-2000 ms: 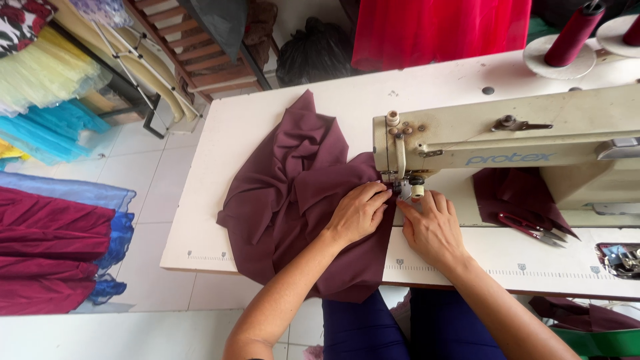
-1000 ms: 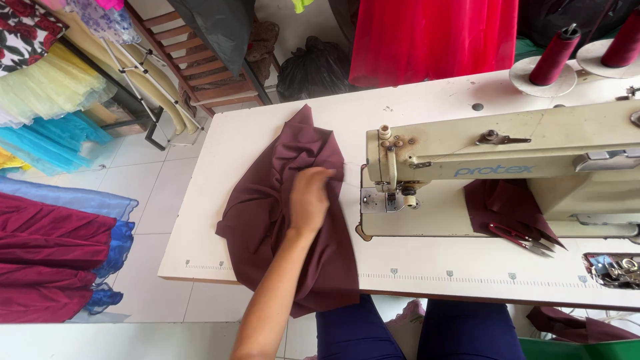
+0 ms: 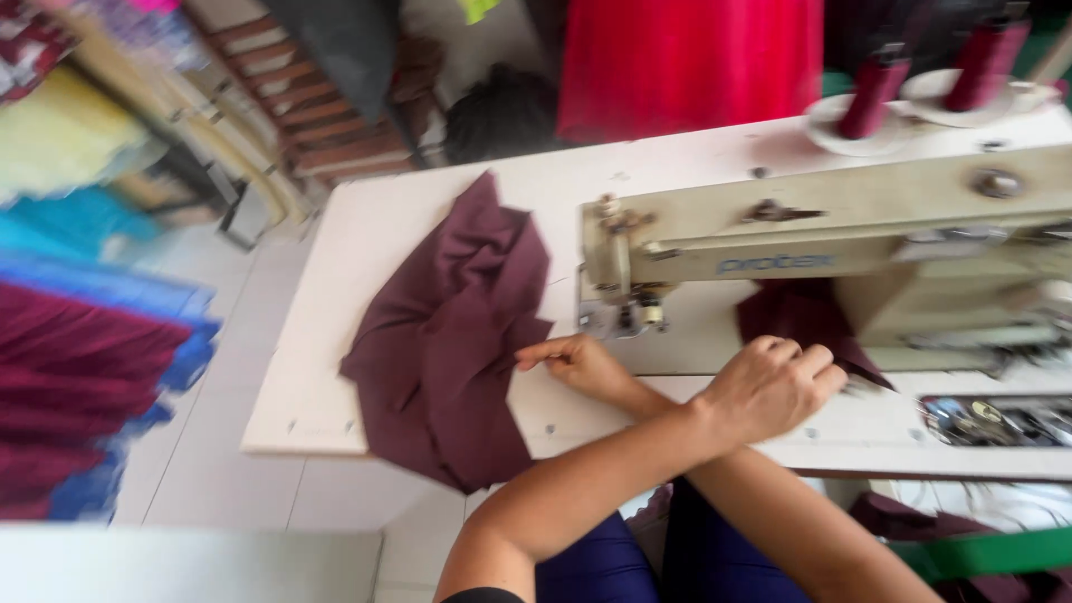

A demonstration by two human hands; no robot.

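My forearms cross, the left over the right. My left hand [image 3: 775, 385], fingers curled, is at the right over the spot beside a dark maroon cloth piece [image 3: 800, 322]; it hides most of the metal scissors there, and whether it grips them cannot be told. My right hand [image 3: 582, 364] reaches left under my left wrist, its fingertips at the right edge of a crumpled maroon fabric [image 3: 452, 335] on the white table. Whether they pinch it is unclear. The sewing machine's needle and presser foot area [image 3: 624, 314] has no fabric under it.
Two maroon thread cones [image 3: 871, 96] stand on white discs behind the machine arm [image 3: 754, 243]. A metal bobbin tray [image 3: 997, 420] is sunk in the table [image 3: 318, 368] at right. Dresses hang at left, and a red cloth [image 3: 691, 67] hangs beyond the table.
My left hand has left the maroon fabric and moved right, across to the scissors' place. My right hand, out of view one second ago, is now at the fabric's edge.
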